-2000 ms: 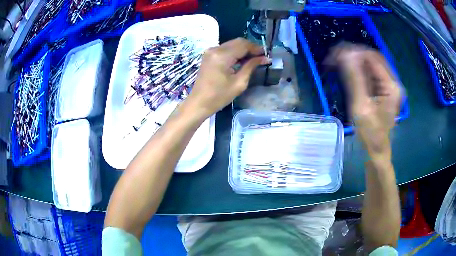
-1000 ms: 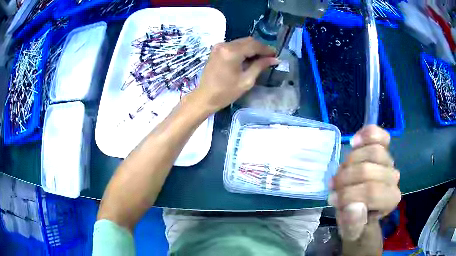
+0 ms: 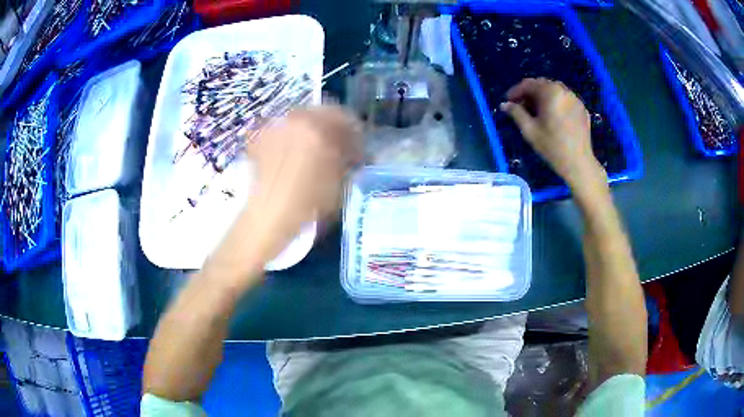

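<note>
My left hand (image 3: 302,163) is strongly blurred over the right part of the white tray (image 3: 155,236); whether it holds anything cannot be told. A thin pale rod (image 3: 335,72) sticks out past the tray's upper right edge. The tray holds a heap of slim rods (image 3: 236,94) with dark parts. My right hand (image 3: 546,118) is over the blue-rimmed bin (image 3: 487,118) of small black fittings, thumb and fingers near each other; no held part can be made out. The press base (image 3: 401,110), with its dark central slot, is free of both hands, below the ram (image 3: 408,37).
The clear box (image 3: 349,244) with rows of rods stands nearest my body. Two whitish boxes (image 3: 94,265) stand left of the tray. Blue bins of rods are at far left (image 3: 28,175) and far right (image 3: 700,106). Another person's sleeve (image 3: 722,330) shows at the right edge.
My left hand has moved from the press to the tray. My right hand has let go of the press lever and is over the fittings bin. The lever is out of view.
</note>
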